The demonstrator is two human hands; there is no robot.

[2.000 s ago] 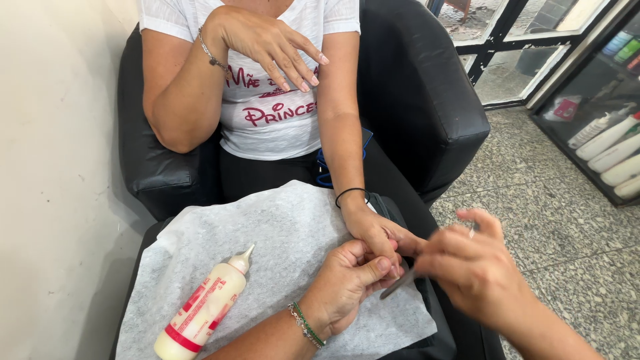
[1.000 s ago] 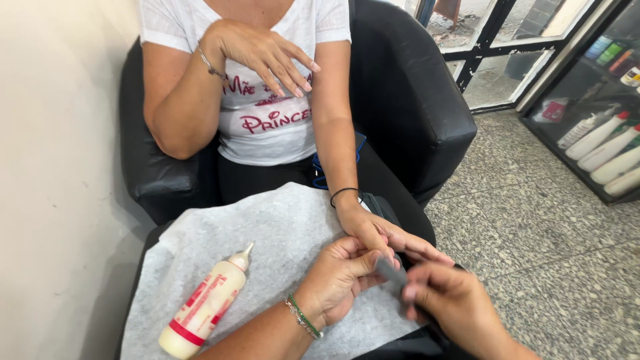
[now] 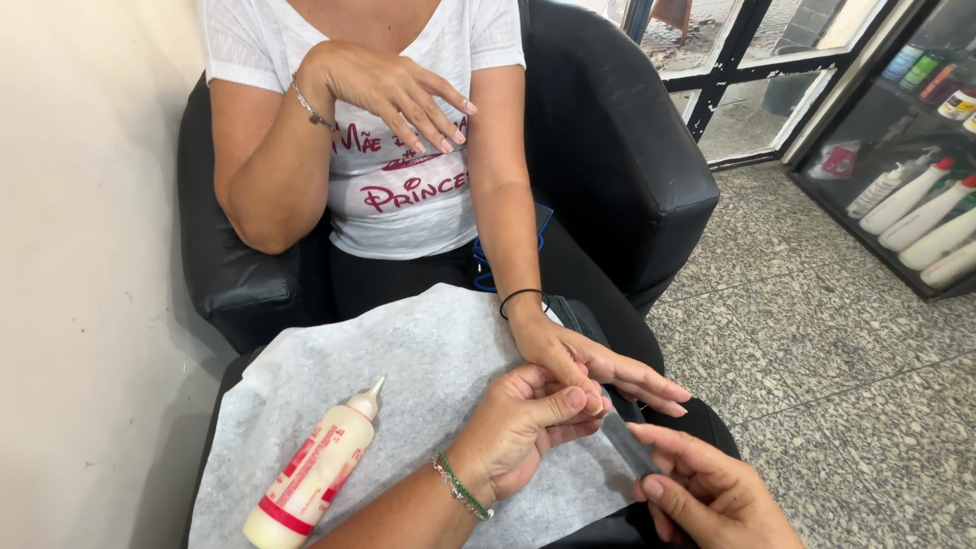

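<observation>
My left hand [image 3: 526, 427], with bracelets at its wrist, grips the thumb of the seated person's hand [image 3: 560, 351] over a white disposable cloth [image 3: 427, 358]. At the lower right my right hand [image 3: 701, 488] pinches a dark grey nail file [image 3: 629, 446] between thumb and fingers. The file's far end lies at or very near the tip of the held thumb; contact cannot be told for sure. The person's other fingers stretch out to the right. A cream-coloured squeeze bottle [image 3: 316, 473] with a pointed nozzle lies on the cloth, left of my forearm.
The person sits in a black armchair [image 3: 610, 145], the other hand [image 3: 389, 91] raised before the chest. A pale wall [image 3: 84, 290] runs along the left. On the right are granite-like floor tiles [image 3: 823, 343], a glass-paned door and a shelf with several bottles [image 3: 907, 198].
My right hand has moved with the file, which was blurred earlier and now shows clearly near the thumb tip. My left hand keeps its hold on the person's thumb.
</observation>
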